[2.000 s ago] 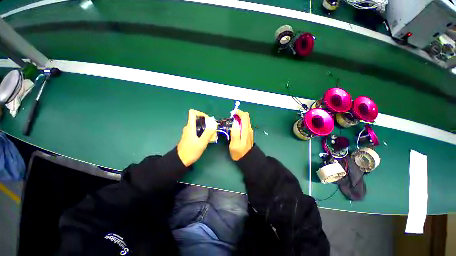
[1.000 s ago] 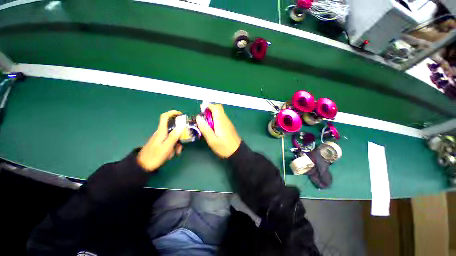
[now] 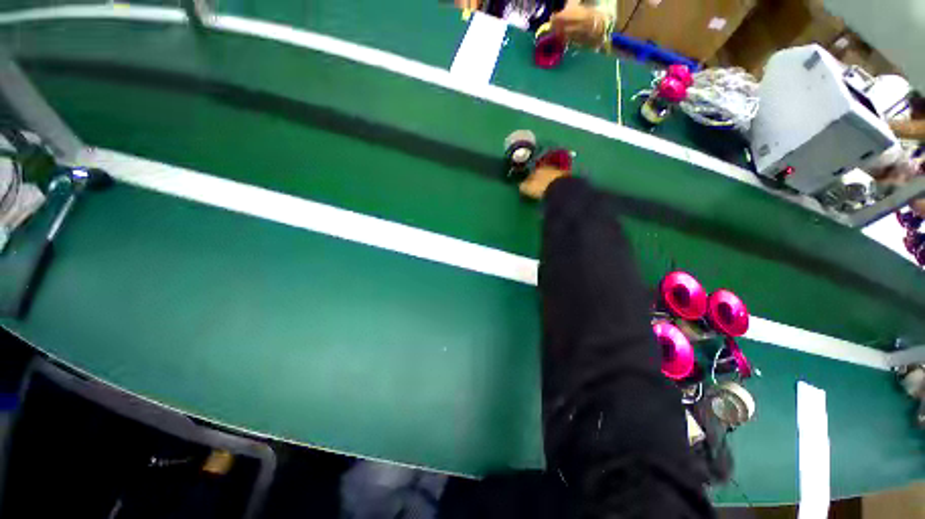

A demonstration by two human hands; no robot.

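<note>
A part-built unit lies on the far green strip, with a pale ring-shaped heater (image 3: pixel 520 148) beside a magenta flared duct (image 3: pixel 557 158). My right hand (image 3: pixel 542 181) is at the near side of this duct, small and blurred, with the arm stretched forward. Its grip cannot be made out. A small skin-coloured patch, apparently my left hand (image 3: pixel 218 462), shows low at left over the black bin (image 3: pixel 61 426). It is mostly hidden in the dark, and I cannot tell if it holds anything.
Several magenta-topped units (image 3: pixel 685 295) stand at right, partly behind my right sleeve, near a pale ring (image 3: pixel 732 403) and dark cloth (image 3: pixel 716 451). A white strip (image 3: pixel 812 446) lies farther right. A black-handled tool (image 3: pixel 39 272) lies far left. Another person's hand (image 3: pixel 583 22) is across the bench.
Both hands have left the middle of the near bench, and the unit they held no longer shows. My right arm has reached forward to the far unit; my left hand has moved down left.
</note>
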